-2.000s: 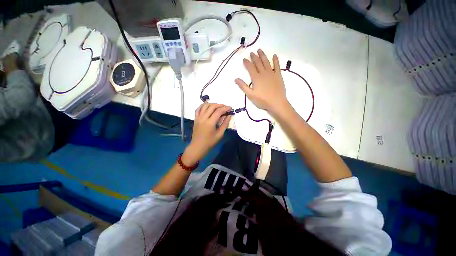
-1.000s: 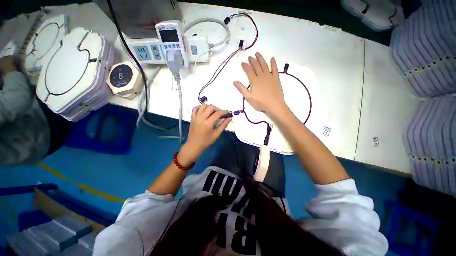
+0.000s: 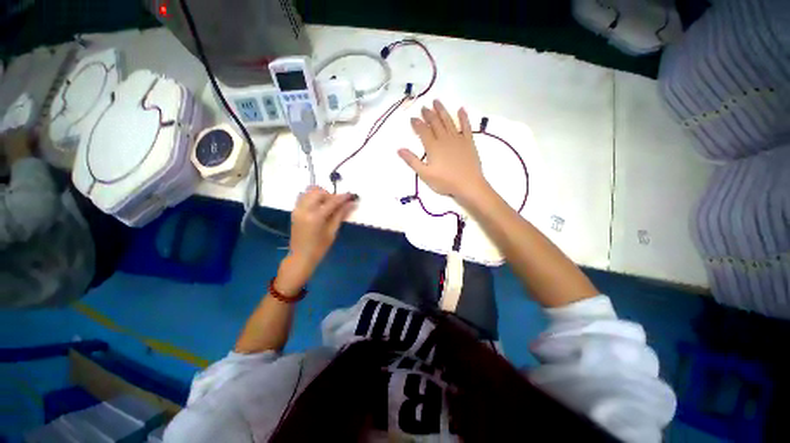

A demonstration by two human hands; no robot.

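A white octagonal panel (image 3: pixel 494 164) lies on the bench, with a thin dark red wire ring on its face. My right hand (image 3: pixel 448 154) lies flat on the panel with fingers spread, holding nothing. My left hand (image 3: pixel 316 221) is left of the panel, pinching a small dark test lead connector (image 3: pixel 351 198) at its fingertips, apart from the panel's left black connector (image 3: pixel 407 200). The test lead (image 3: pixel 375 130) runs loose up the bench. A cream display controller (image 3: pixel 451 281) is seen edge-on near my lap, below the panel's lower connector (image 3: pixel 460 227).
Upper left are a power strip (image 3: pixel 249 107), a power meter (image 3: pixel 292 80), a second display unit (image 3: pixel 217 150) and a stack of panels (image 3: pixel 130 151). Striped panel stacks (image 3: pixel 736 104) stand at right. Another person's sleeve (image 3: pixel 39 216) shows at far left.
My left hand has moved left, away from the panel's left connector, with the small dark connector at its fingertips. My right hand stays flat on the panel. The view has shifted slightly.
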